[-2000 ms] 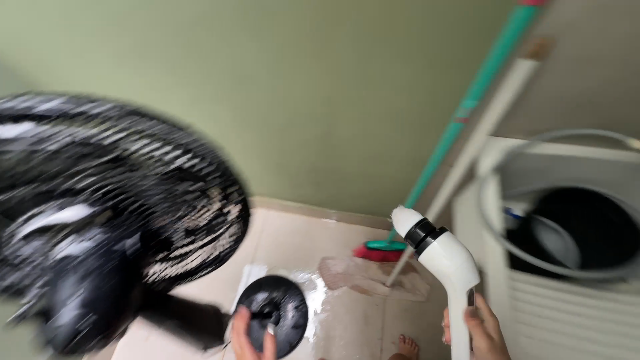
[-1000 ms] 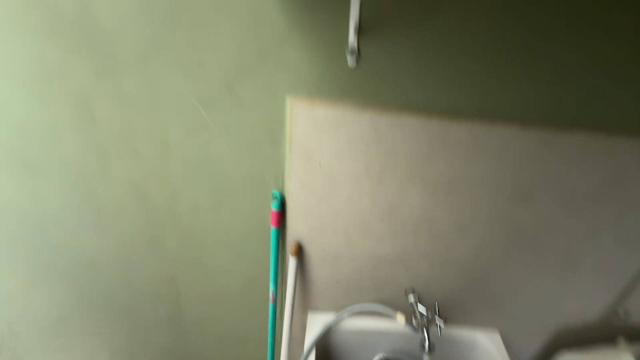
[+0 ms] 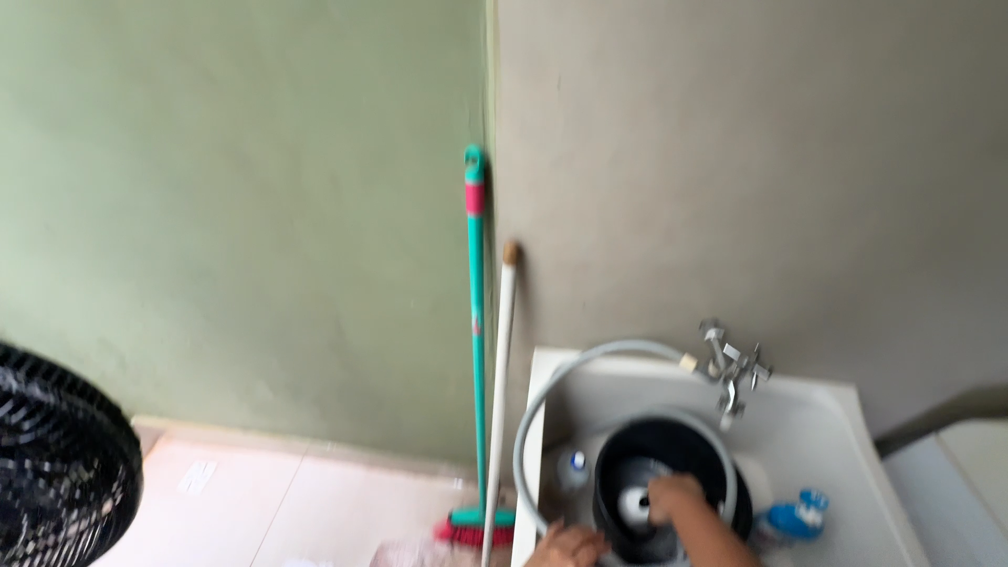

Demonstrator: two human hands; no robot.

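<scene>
My right hand (image 3: 673, 500) reaches into a black bucket (image 3: 605, 472) in the utility sink, its fingers at a white object (image 3: 635, 504) inside; blur hides whether it is the white tool held earlier and how the fingers grip it. At the sink's front left edge, beside the bucket, lies my left hand (image 3: 568, 545), its grip not clear. A grey hose (image 3: 523, 441) loops from the metal faucet (image 3: 732, 370) around the bucket. The black fan (image 3: 63, 457) is partly in view at the far left.
A green-handled broom (image 3: 478, 354) and a white pole (image 3: 502, 346) lean in the wall corner, left of the sink (image 3: 858, 409). Inside the sink, a clear bottle (image 3: 573, 470) and a blue bottle (image 3: 795, 518) flank the bucket. A cloth (image 3: 409, 554) lies on the tiled floor.
The view has swung right to the sink. My right hand, which held a white tool beside the sink, is now in the bucket. My left hand has left the black disc for the sink's edge.
</scene>
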